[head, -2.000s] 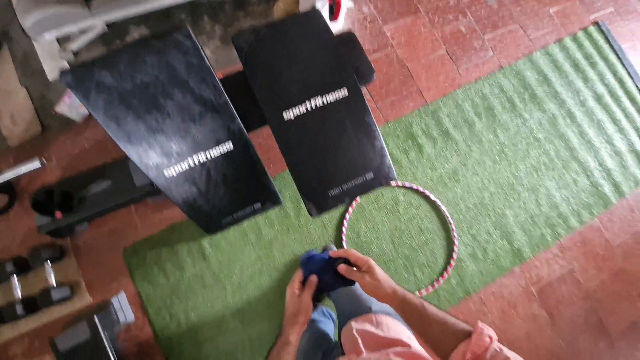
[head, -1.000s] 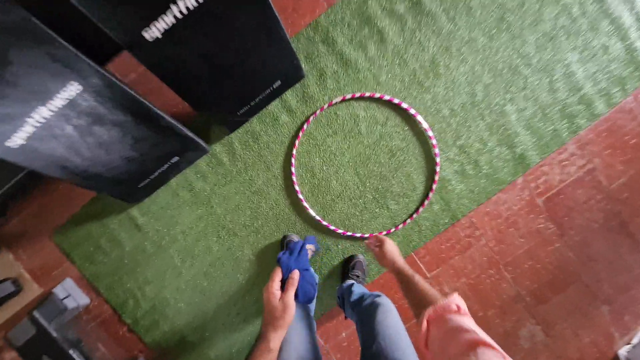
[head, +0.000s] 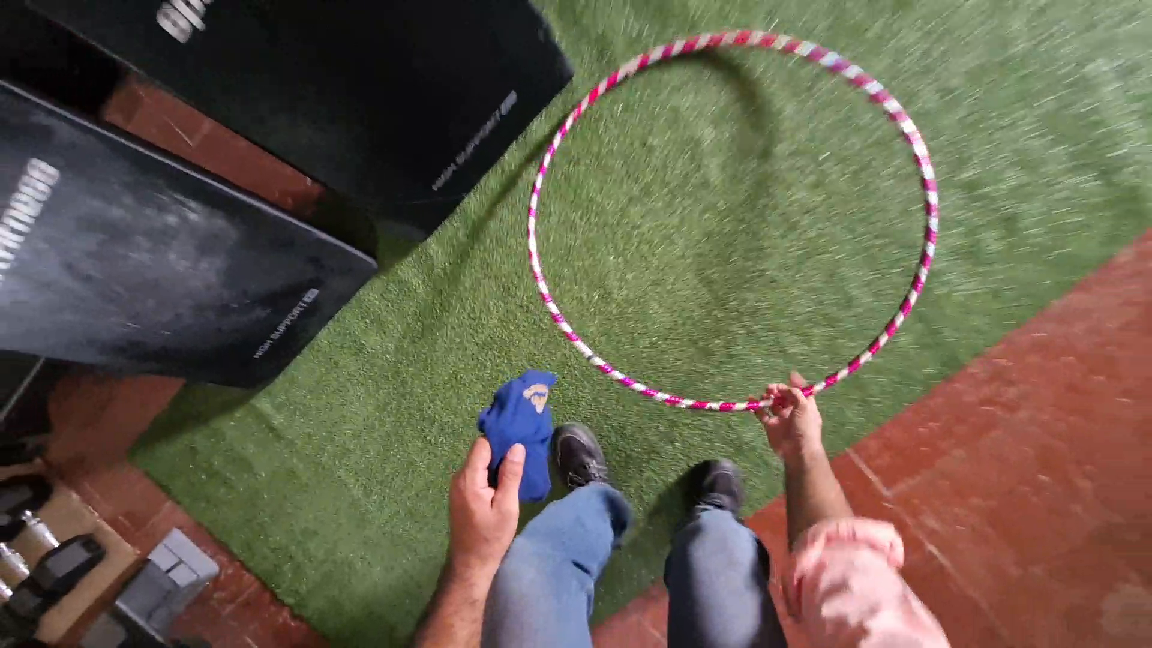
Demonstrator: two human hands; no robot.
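Note:
My left hand (head: 488, 504) grips a folded blue cloth (head: 522, 432) with a small tan mark near its top; the thumb lies across its lower part. At the near edge of a hula hoop (head: 933, 202) wrapped in pink and white stripes, my right hand (head: 788, 416) has its fingers closed around the tube. The hoop is above the green turf mat, with its far side casting a shadow on the mat. Below the hands are my dark shoes and blue jeans, and a pink sleeve covers my right upper arm.
A green artificial turf mat (head: 405, 360) covers much of the red tile floor (head: 1035, 450). Two large black boxes (head: 162, 261) with printed writing stand at the upper left. Dumbbells (head: 54, 567) on a board and a grey object (head: 166, 576) are at the lower left.
Two seconds ago both hands were on the blue cloth and the hoop lay on the mat. My right hand has left the cloth, taken hold of the hoop and raised it. The view has shifted.

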